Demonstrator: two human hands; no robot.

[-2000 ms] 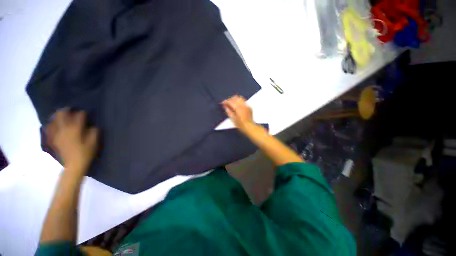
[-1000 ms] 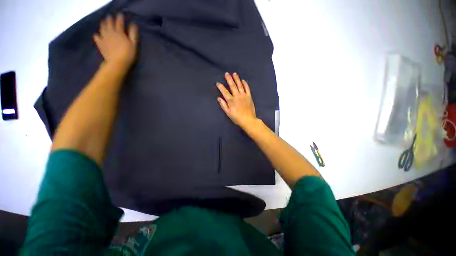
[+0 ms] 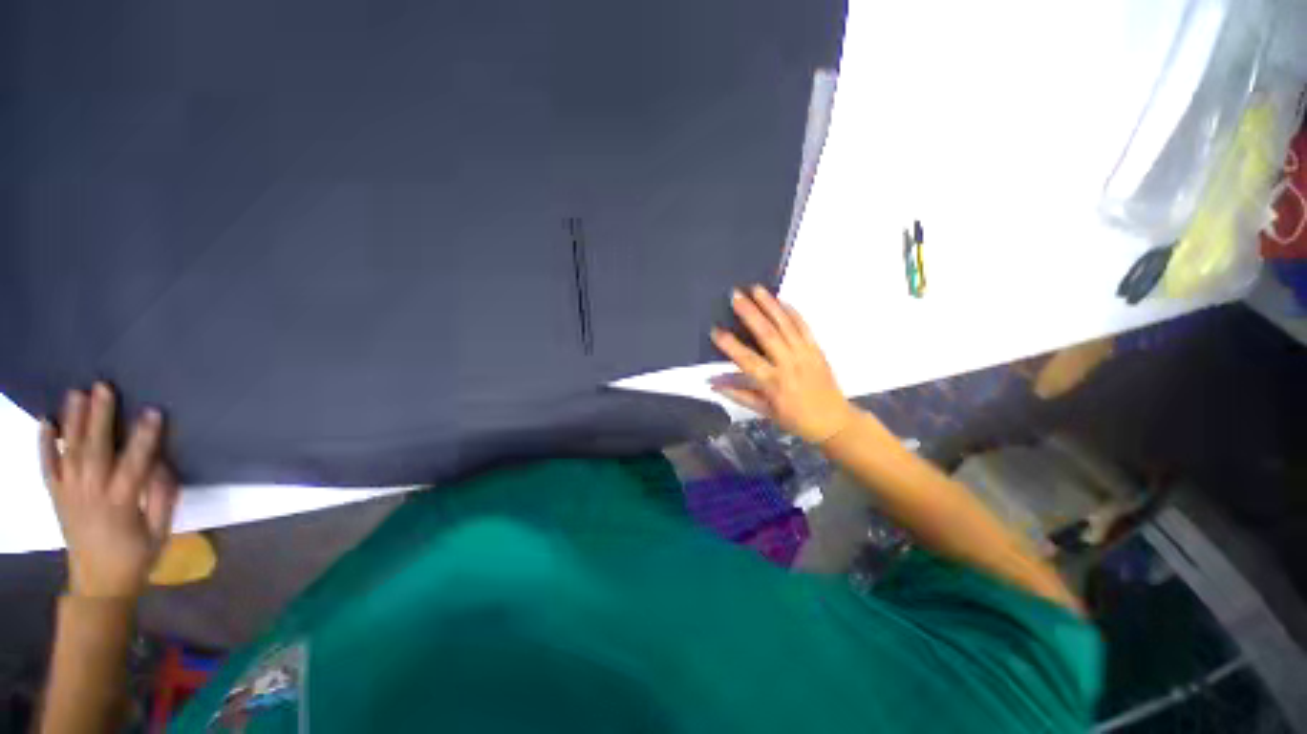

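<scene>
A dark suit jacket point(image 3: 387, 215) lies spread over the white table, cut off by the top and left edges of the view. A welt line shows on its body, and a pale lining strip point(image 3: 810, 158) shows along its right edge. My left hand point(image 3: 112, 488) lies on the jacket's lower left edge, its fingers apart. My right hand point(image 3: 786, 370) is at the jacket's lower right corner, fingers spread, its fingertips on or beside the cloth. Whether either hand pinches cloth does not show.
Green and yellow thread snips point(image 3: 915, 261) lie right of the jacket. Clear polybags point(image 3: 1190, 122), black-handled scissors point(image 3: 1145, 274) and a yellow item point(image 3: 1221, 208) lie at the table's right end. Beyond the front edge point(image 3: 975, 356) are floor clutter and a yellow round thing point(image 3: 1072, 367).
The view has shifted closer over the jacket. My left hand has moved from the jacket's upper part to its lower left edge. My right hand has moved down to the lower right corner.
</scene>
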